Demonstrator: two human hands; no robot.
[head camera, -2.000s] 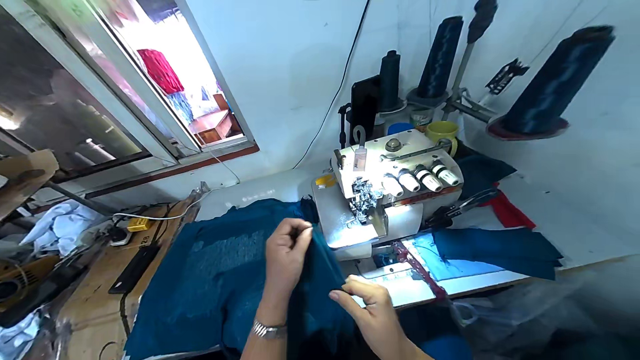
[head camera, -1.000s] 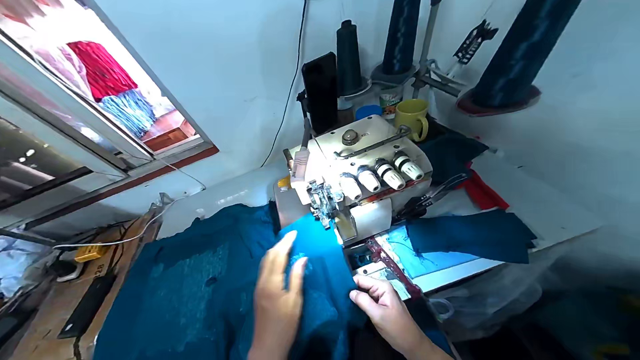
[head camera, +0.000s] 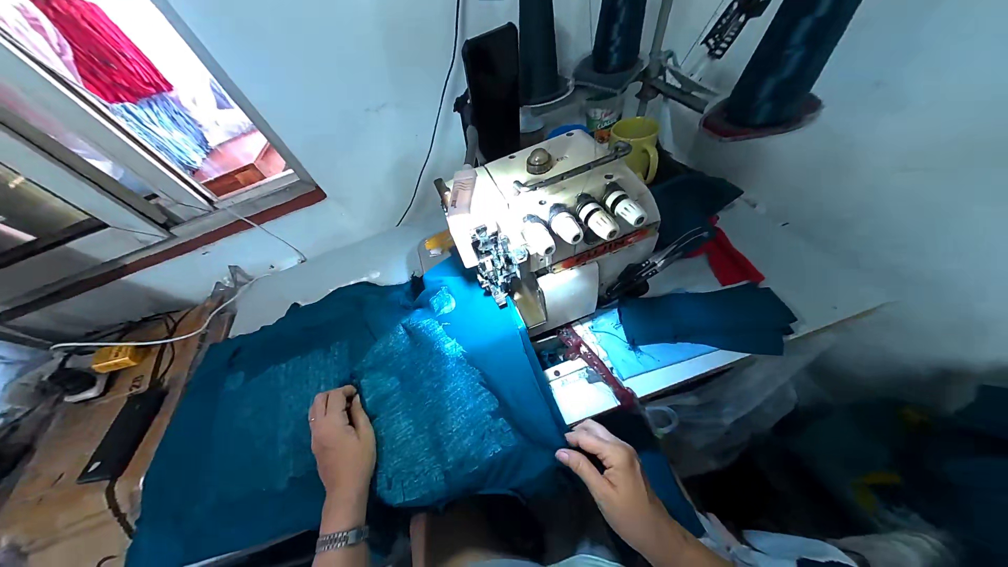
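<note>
Teal fabric (head camera: 441, 394) lies spread over the machine's table, and its far edge runs beneath the presser foot of a white overlock sewing machine (head camera: 567, 205). My left hand (head camera: 343, 441), with a metal watch on the wrist, pinches a fold in the middle of the fabric. At the fabric's right edge, in front of the machine, my right hand (head camera: 610, 472) holds the cloth between thumb and fingers. The needle area is lit, but the needle tips are too small to make out.
Thread cones (head camera: 776, 71) stand behind the machine beside a yellow mug (head camera: 636, 146) and a phone (head camera: 494, 90). Scissors (head camera: 657, 264), a red cloth piece (head camera: 732, 256) and teal cut pieces (head camera: 709, 319) lie to its right. A black power strip (head camera: 126, 433) rests on the wooden table at left.
The fabric's edge now runs under the presser foot. My left hand has moved away from the machine, down and left, and now grips a fold. The view has shifted closer to the machine.
</note>
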